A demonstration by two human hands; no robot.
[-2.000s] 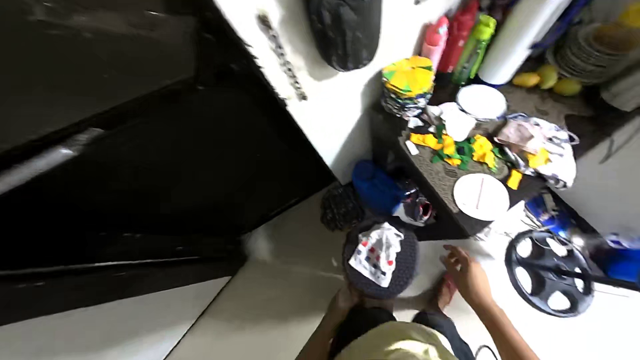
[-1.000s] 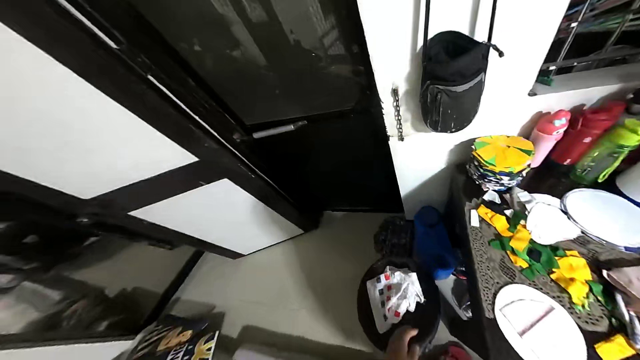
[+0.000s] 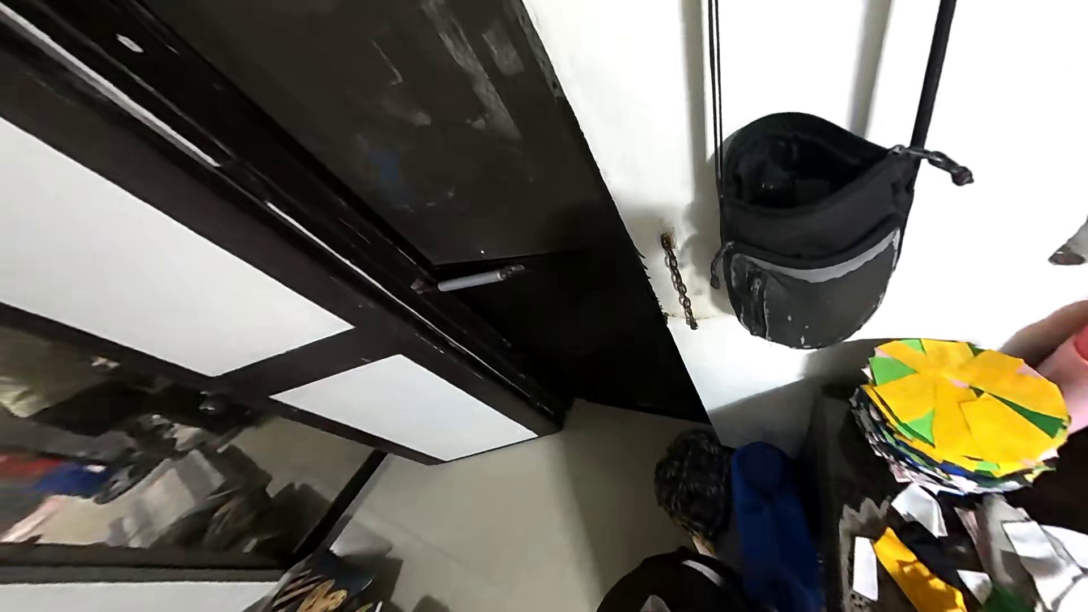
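Note:
Neither of my hands is in the frame. A black zippered bag (image 3: 812, 246) hangs by its straps on the white wall, its top gaping. Left of it a short metal chain (image 3: 678, 282) hangs on the wall. Below the bag, a stack of round fabric pieces (image 3: 960, 412), yellow and green on top, sits on a dark table. Fabric scraps (image 3: 918, 574) in yellow, white and green lie in front of the stack. At the bottom edge, a round black object (image 3: 671, 586) shows only in part, with something white on it.
A dark door with a metal handle (image 3: 472, 280) fills the upper left, beside a white-panelled cupboard (image 3: 416, 408) with a reflecting panel. On the floor stand a blue object (image 3: 769, 527) and a dark textured bundle (image 3: 693, 480). Printed material (image 3: 319, 591) lies at the bottom left.
The view has swung toward the door and wall. The hand seen at the round black object one second ago is out of frame, as is the white printed cloth's larger part.

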